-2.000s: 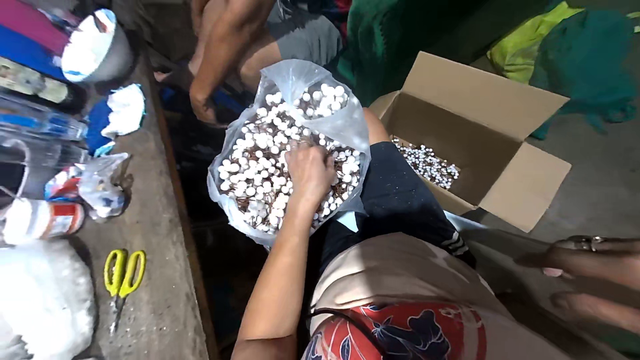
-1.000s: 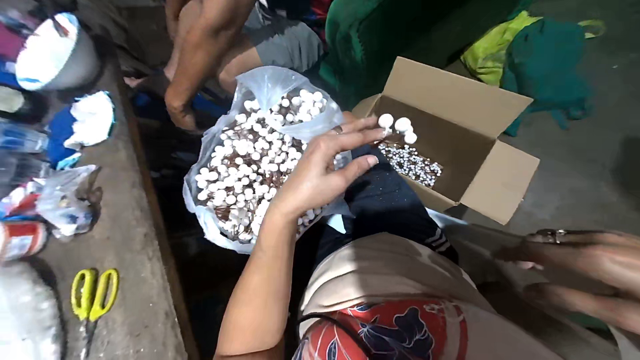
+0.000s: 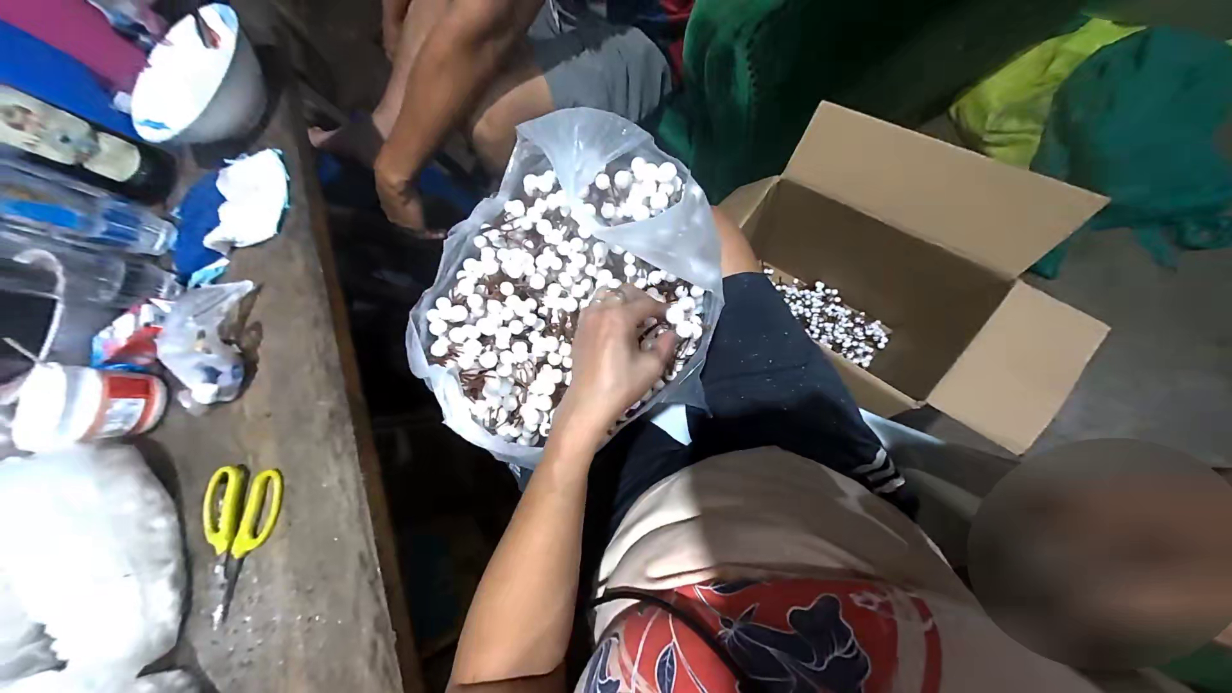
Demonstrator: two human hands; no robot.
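Note:
An open clear plastic bag [image 3: 443, 409] rests on my lap, full of small white balls [image 3: 515, 308] on thin brown stems. My left hand [image 3: 621, 346] reaches into its right part, back of the hand up, fingers curled down among the balls. Whether the fingertips grip any stems is hidden. A fold of the plastic lies over the upper balls. Right of my thigh stands an open cardboard box [image 3: 948, 207] with a pile of smaller white pieces [image 3: 833, 322] in its near left part. My right hand is not in view.
On the wooden bench [image 3: 308, 462] at left lie yellow-handled scissors [image 3: 236, 520], a white jar [image 3: 87, 406], a small plastic bag [image 3: 202, 342], bottles and a white bowl [image 3: 192, 82]. Another person's arm [image 3: 433, 106] hangs beyond the bag. Green cloth [image 3: 1141, 125] lies behind the box.
One second ago my left hand was near the box with a few white balls on stems at its fingers. It has moved back left and into the bag, and those balls no longer show there.

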